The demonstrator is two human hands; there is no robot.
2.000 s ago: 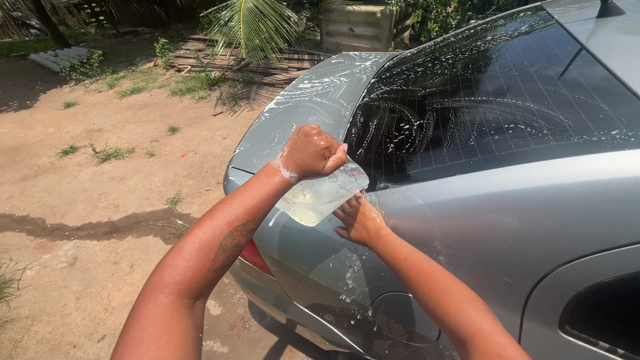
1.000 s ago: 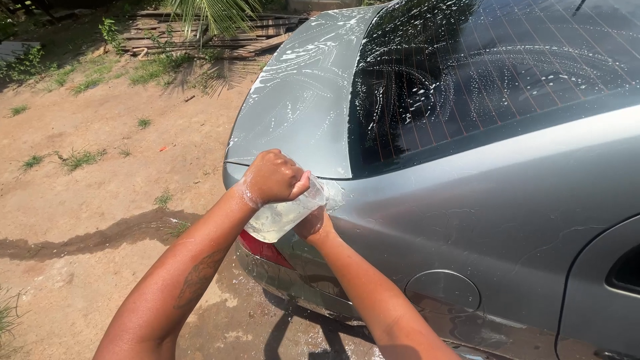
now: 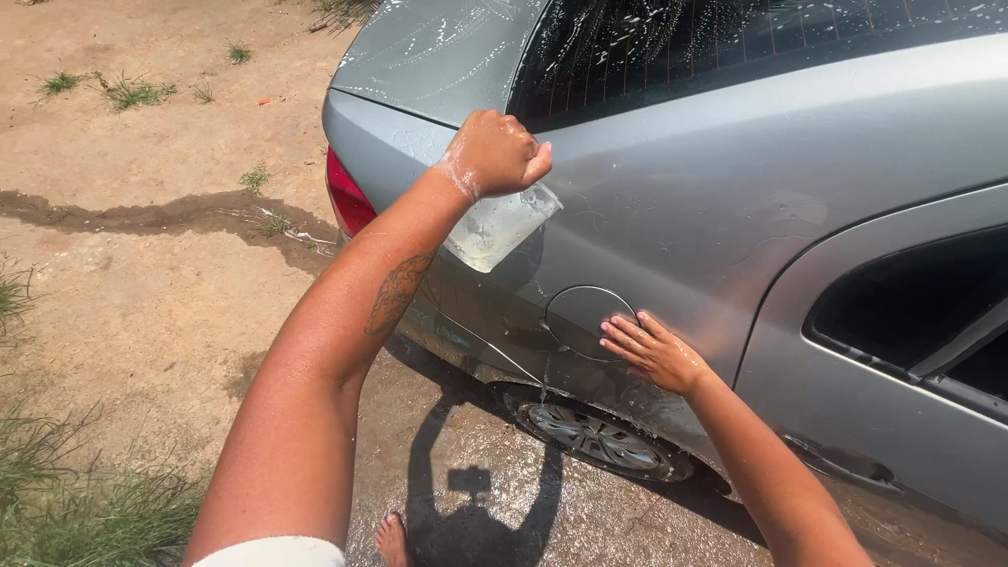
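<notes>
My left hand (image 3: pixel 500 153) is closed on a clear plastic container (image 3: pixel 502 224), which hangs tilted below the fist and looks wet inside. It is over the rear side panel of a silver car (image 3: pixel 677 181). Soap suds cling to my left wrist. My right hand (image 3: pixel 654 350) lies with spread fingers on or just over the right edge of the round fuel flap (image 3: pixel 592 323), holding nothing. Water trickles down the panel below. White suds streak the trunk lid (image 3: pixel 441 59) and the rear window (image 3: pixel 614 59).
The rear wheel (image 3: pixel 598 437) sits below the fuel flap on wet ground. A red tail light (image 3: pixel 346 193) is at the left corner. A bare foot (image 3: pixel 391 539) and my shadow show at the bottom. Grass tufts (image 3: pixel 102 512) grow on the sandy ground, crossed by a wet streak (image 3: pixel 157 213).
My right hand has moved away from the container, down and right to the fuel flap. The left hand keeps its hold on the container. The view has shifted down toward the wheel.
</notes>
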